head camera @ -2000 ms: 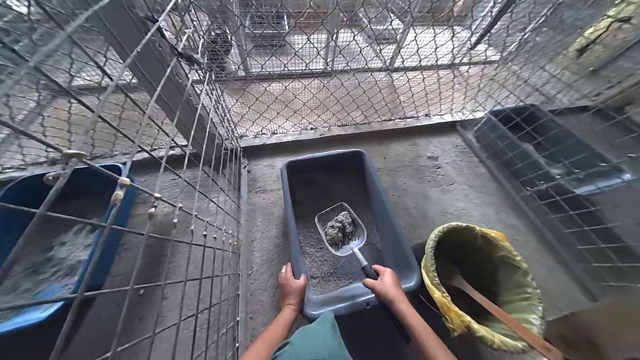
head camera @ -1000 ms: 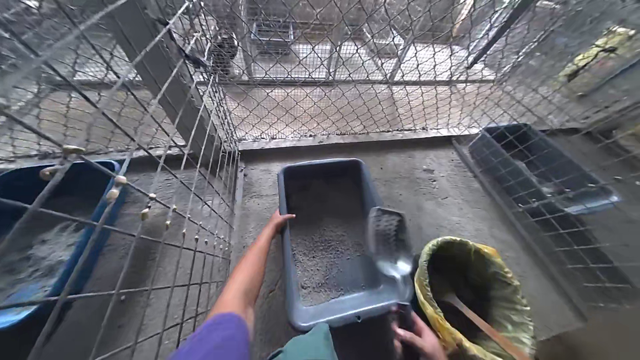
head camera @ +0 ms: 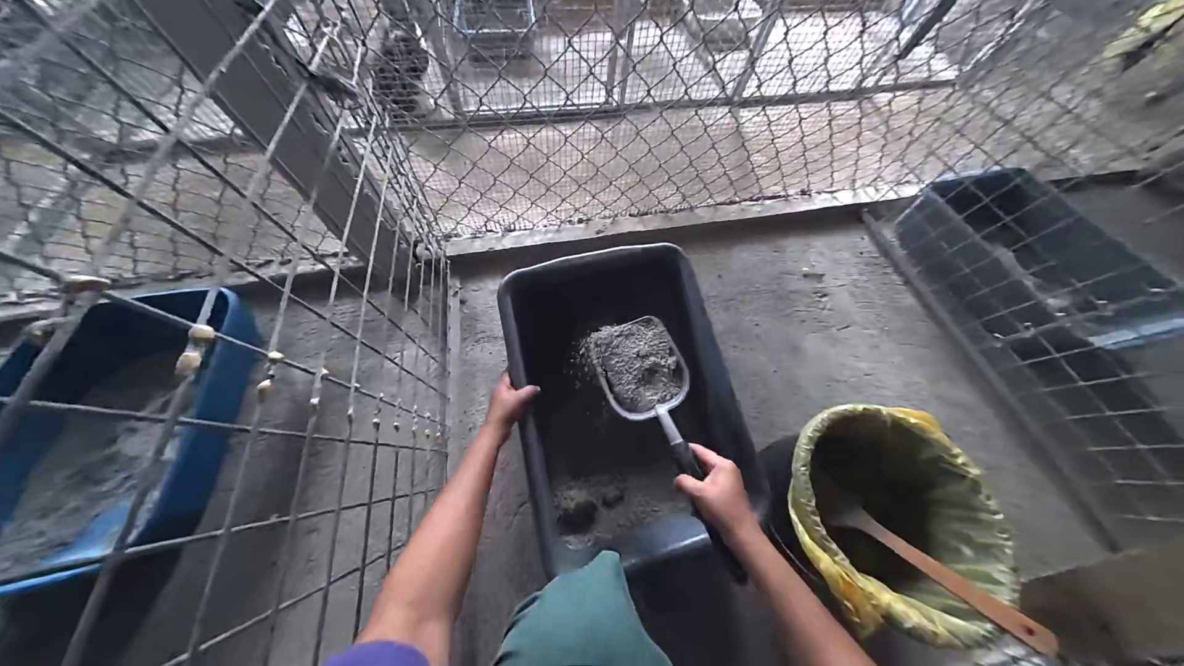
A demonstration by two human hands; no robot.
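A dark grey plastic litter tray [head camera: 705,342] stands on the concrete floor in front of me. My left hand [head camera: 509,404] grips its left rim, thumb over the edge. My right hand [head camera: 720,490] holds the black handle of a metal litter scoop [head camera: 666,413]. The scoop's square head is over the middle of the tray, heaped with grey litter [head camera: 640,365], and some grains fall from its left side. More litter with dark clumps [head camera: 592,507] lies at the tray's near end.
Right of the tray stands a bin lined with a yellow bag [head camera: 819,546], a wooden-handled tool [head camera: 962,578] leaning in it. Wire mesh [head camera: 592,185] encloses me. Beyond it are a blue litter tray [head camera: 236,361] at left and a dark one [head camera: 943,240] at right.
The scoop has moved from beside the bin, at the tray's right edge, to over the tray and now carries litter. The litter at the tray's near end has shifted, with clumps showing.
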